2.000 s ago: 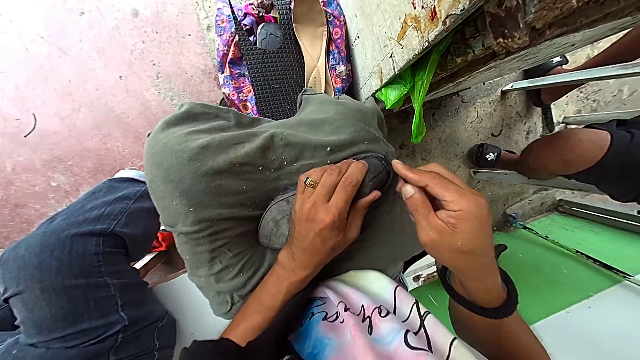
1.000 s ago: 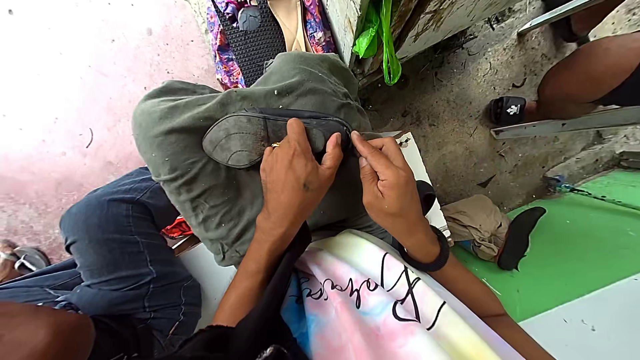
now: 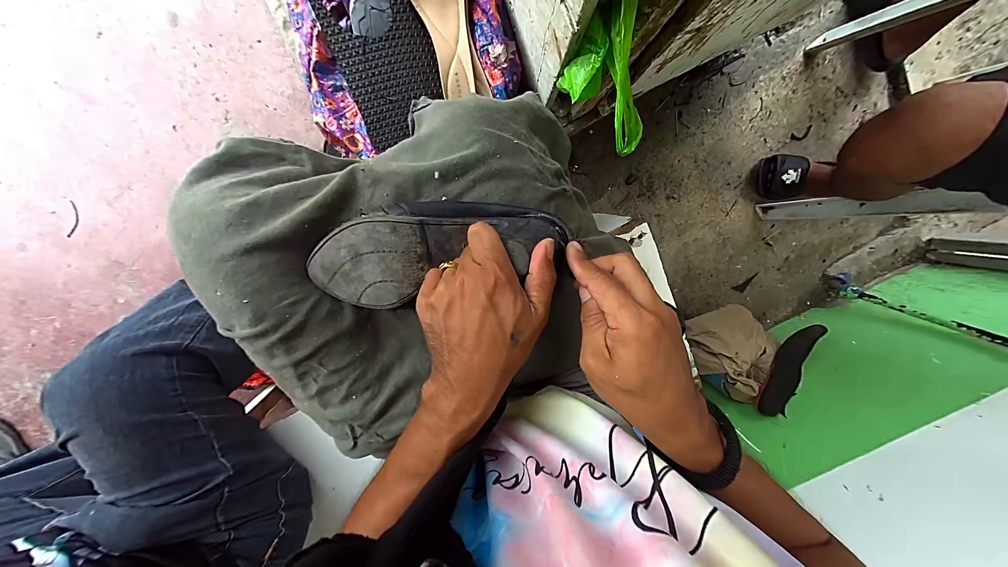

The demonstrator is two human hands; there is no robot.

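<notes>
A dark shoe lies sole up across my lap, on the grey-green trousers. Its wide worn toe part points left. My left hand, with a gold ring, grips the middle of the shoe, thumb and fingers pressing on the sole. At the right end of the shoe, my right hand has its thumb and index finger pinched at the edge; whether something thin is between them cannot be seen. A black band is round my right wrist.
A black textured mat and patterned cloth lie ahead. A green plastic bag hangs by a weathered wooden board. Another person's jeans are at left, a person's leg at right. A dark sole piece rests on the green surface.
The shoe, tilted and largely covered by my left hand two seconds ago, now lies lengthwise with more of its sole showing. My hands remain at its right end.
</notes>
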